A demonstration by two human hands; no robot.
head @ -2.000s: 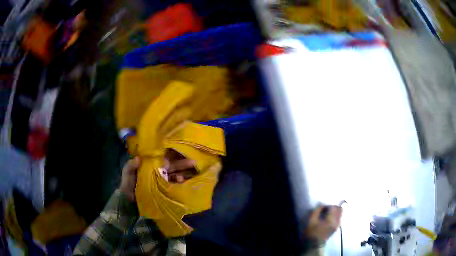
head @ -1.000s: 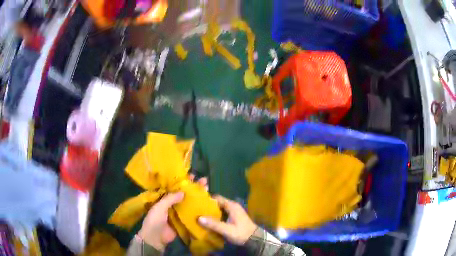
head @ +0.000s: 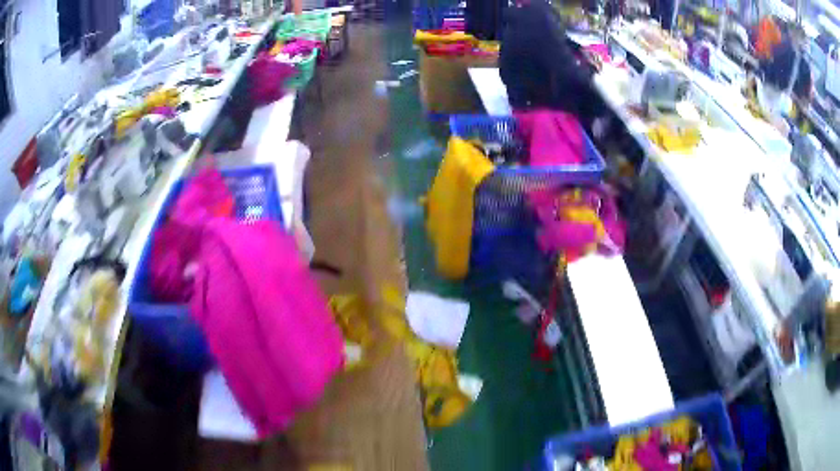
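Neither of my hands is in the picture, and no bundle shows in them. Nearest in front, a large magenta cloth [head: 267, 322] hangs over the side of a blue slotted crate [head: 253, 189] at the left. At the lower right edge, another blue crate [head: 589, 442] holds mustard and magenta pieces [head: 659, 446]. Further ahead, a blue crate [head: 525, 175] has a mustard cloth [head: 456, 207] hanging over its left side and magenta cloth [head: 553, 138] in it. The picture is blurred.
A brown strip [head: 350, 221] runs along the green floor [head: 497, 368], with mustard scraps [head: 442, 382] and a white sheet [head: 437, 317] on it. A white bench top [head: 622, 336] stands at the right. Long work tables line both sides. A dark-clothed person [head: 539, 55] is far ahead.
The view has swung up and ahead along the aisle. Both hands and the mustard bundle they held have left the picture. The red stool is out of view.
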